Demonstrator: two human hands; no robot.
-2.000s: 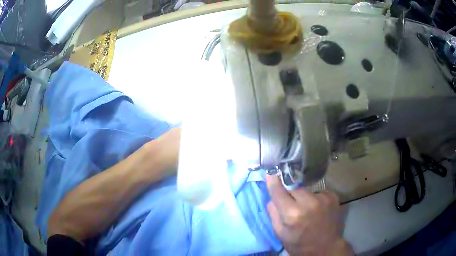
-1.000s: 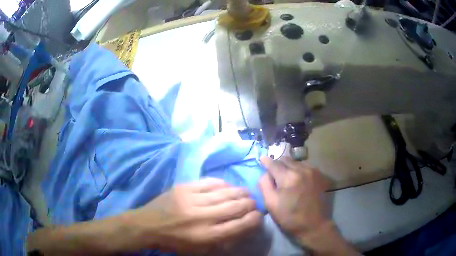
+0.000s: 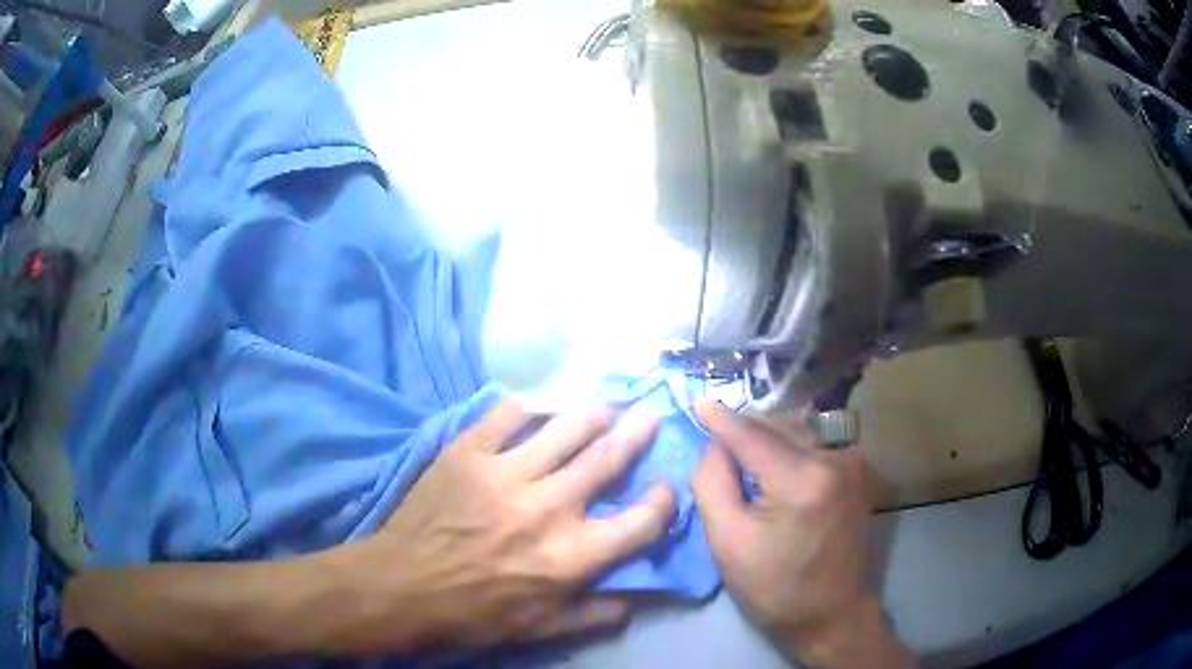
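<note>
A light blue garment [image 3: 301, 327] is heaped left of the needle, with a slit showing in it. Its edge runs under the lower end of the off-white sewing machine head [image 3: 837, 222]. My left hand [image 3: 523, 529] lies spread, palm down, on the cloth left of the needle, fingers apart. My right hand [image 3: 797, 523] pinches the cloth edge [image 3: 680, 431] between thumb and forefinger just in front of the presser foot area [image 3: 719, 373]. The glaring lamp [image 3: 562, 301] hides part of the cloth and blurs the needle.
Black-handled scissors [image 3: 1065, 484] lie on the table right of the needle, with a small dark tool [image 3: 1129, 455] beside them. Yellow wrapping [image 3: 758, 16] is on top of the head. Patterned tape [image 3: 327, 37] is at the table's upper left. Clutter stands along the left edge.
My left hand, behind the lamp at first, came down onto the cloth and now lies more spread, nearer the needle. My right hand stays at the edge. The camera view has shifted.
</note>
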